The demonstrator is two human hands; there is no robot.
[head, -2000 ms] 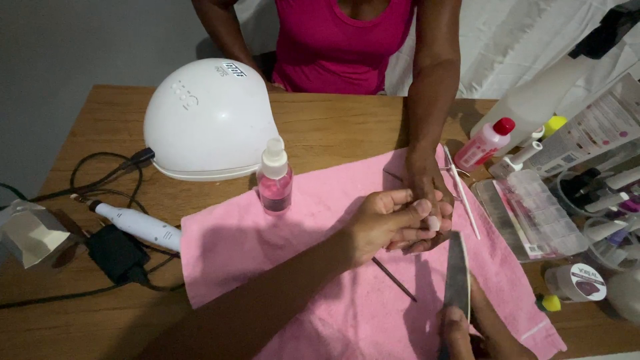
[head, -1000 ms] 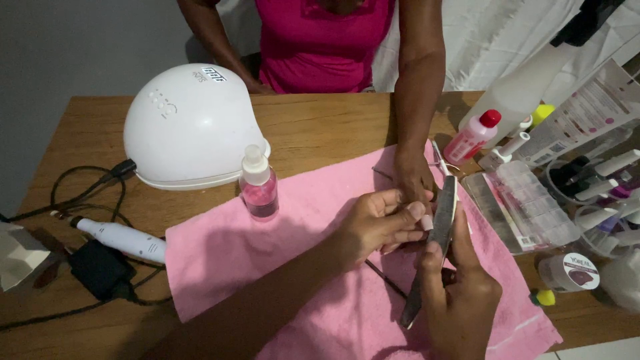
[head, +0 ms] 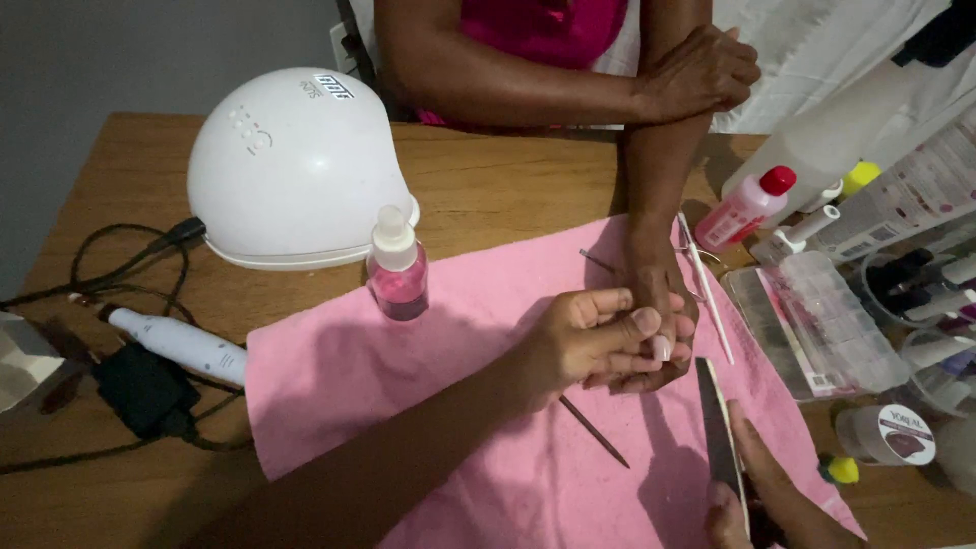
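My left hand (head: 602,335) holds a finger of the other person's hand (head: 659,305) over a pink towel (head: 503,297), its thumb beside a long pale fingernail (head: 662,348). Below and to the right, my right hand (head: 751,480) grips a grey nail file (head: 720,435) between thumb and fingers, the file's upper end apart from the nail. A dark thin stick (head: 595,432) lies on the towel under my left hand. A white thin tool (head: 707,290) lies just right of the person's wrist.
A white nail lamp (head: 297,168) and a spray bottle of pink liquid (head: 398,267) stand at the left, near a nail drill handpiece (head: 179,347) and black adapter (head: 145,389). At the right are a red-capped bottle (head: 743,210), a clear compartment case (head: 820,328) and a labelled jar (head: 884,435).
The nail file, beside the fingertip one second ago, has moved down and right, away from the nail, with my right hand. The other person's free hand now rests on their outstretched forearm.
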